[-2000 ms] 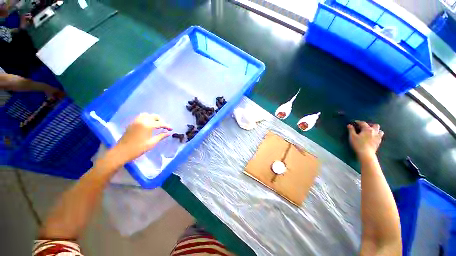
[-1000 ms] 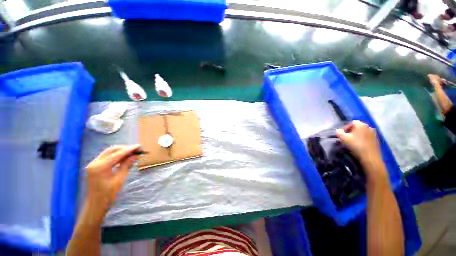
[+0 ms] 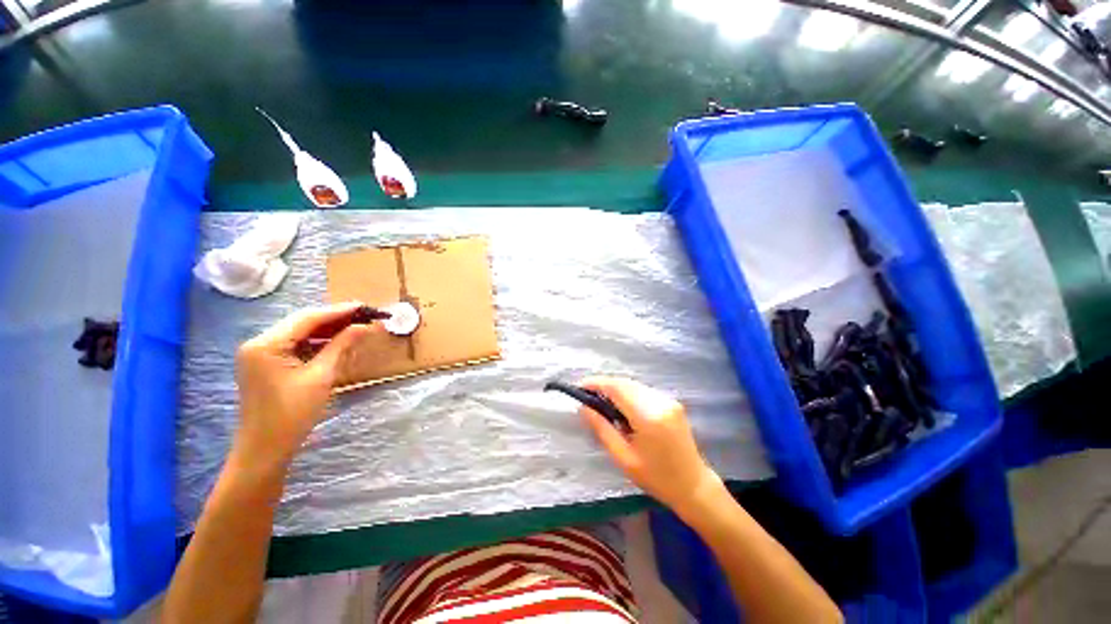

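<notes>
My left hand point(image 3: 286, 372) pinches a small dark part point(image 3: 368, 315), its tip at the small white dish point(image 3: 402, 319) on the cardboard pad point(image 3: 457, 299). My right hand point(image 3: 646, 441) holds a long black part point(image 3: 587, 400) over the plastic sheet point(image 3: 573, 293), its free end pointing left toward the pad. The two parts are apart. The right blue tray point(image 3: 715, 287) holds a heap of long black parts point(image 3: 859, 390). The left blue tray point(image 3: 152, 354) shows a clump of small dark parts point(image 3: 98, 344) near its right wall.
Two white squeeze bottles point(image 3: 319, 180) point(image 3: 392, 171) lie behind the pad. A white rag point(image 3: 250, 258) lies beside the left tray. A joined black piece point(image 3: 570, 112) and others point(image 3: 920, 141) lie on the green belt point(image 3: 487, 73). Metal rails run along the back.
My right hand has come out of the right tray with a long black part and moved left. My left hand has moved the small dark part right and up to the white dish.
</notes>
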